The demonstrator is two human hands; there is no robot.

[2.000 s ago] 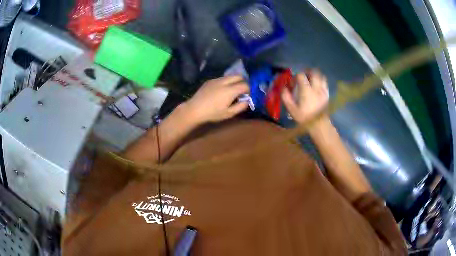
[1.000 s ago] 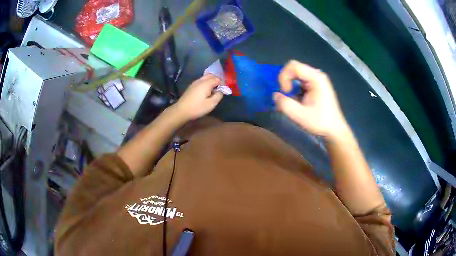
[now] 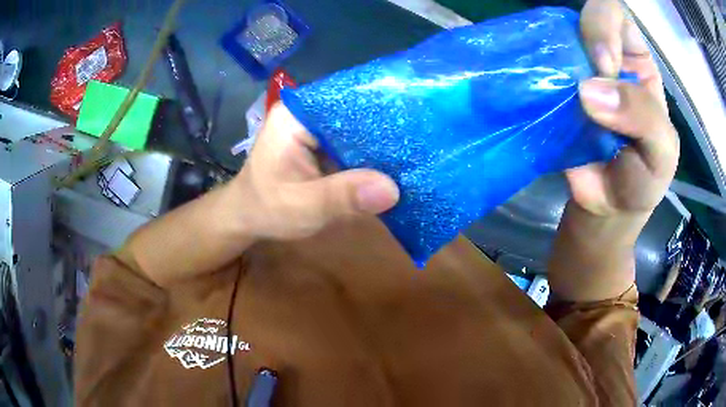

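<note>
A shiny blue plastic bag [image 3: 470, 111] is held up close to the camera, stretched between both hands. Small grainy contents show in its left part; no label shows on the visible side. My left hand [image 3: 306, 179] holds its lower left end, thumb on the front, other fingers hidden behind it. My right hand [image 3: 629, 111] pinches the gathered right end. Part of a small red bag [image 3: 279, 83] and a white slip [image 3: 253, 123] show behind my left hand.
A red bag with a white label [image 3: 89, 67], a green block [image 3: 118, 114], a long black tool [image 3: 185, 87] and a blue parts tray [image 3: 265, 37] lie on the dark bench. White-framed pieces [image 3: 119, 184] lie on a grey machine at left. A blurred yellowish strand crosses the upper left.
The blue bag has been raised towards the camera and spread out. My left hand has moved from the white slip to the bag. The view has shifted, so bench items sit further left.
</note>
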